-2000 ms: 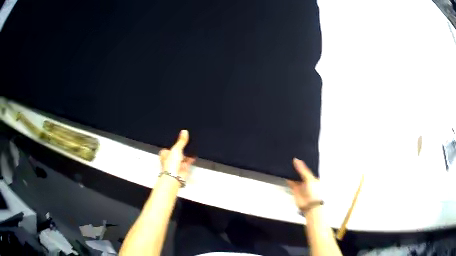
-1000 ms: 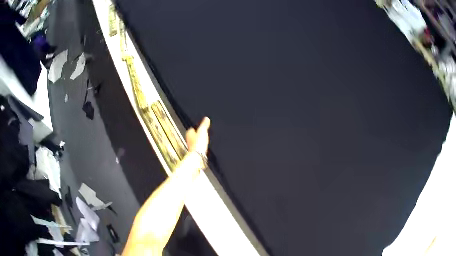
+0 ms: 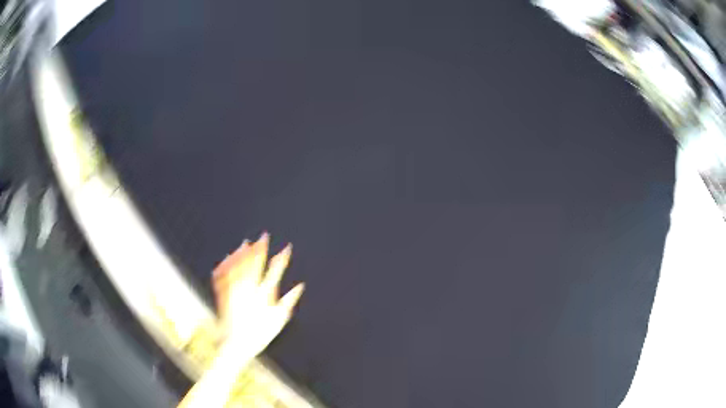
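The black cloth [image 3: 414,183] covers most of the table as one wide dark area. My left hand [image 3: 253,295] is over the cloth's near-left edge, fingers spread, holding nothing; it is somewhat blurred. I cannot tell whether the fingertips touch the cloth. My right hand is not in view.
The white table edge [image 3: 119,231] curves along the left side, with blurred yellow-brown weights [image 3: 199,343] beside my left wrist and another farther along. White paper [image 3: 677,319] borders the cloth at right. Blurred clutter lies at upper right and on the floor at left.
The view has swung along the table. My left hand has gone from the cloth's edge onto the cloth area with its fingers spread. My right hand, seen two seconds ago, is out of view.
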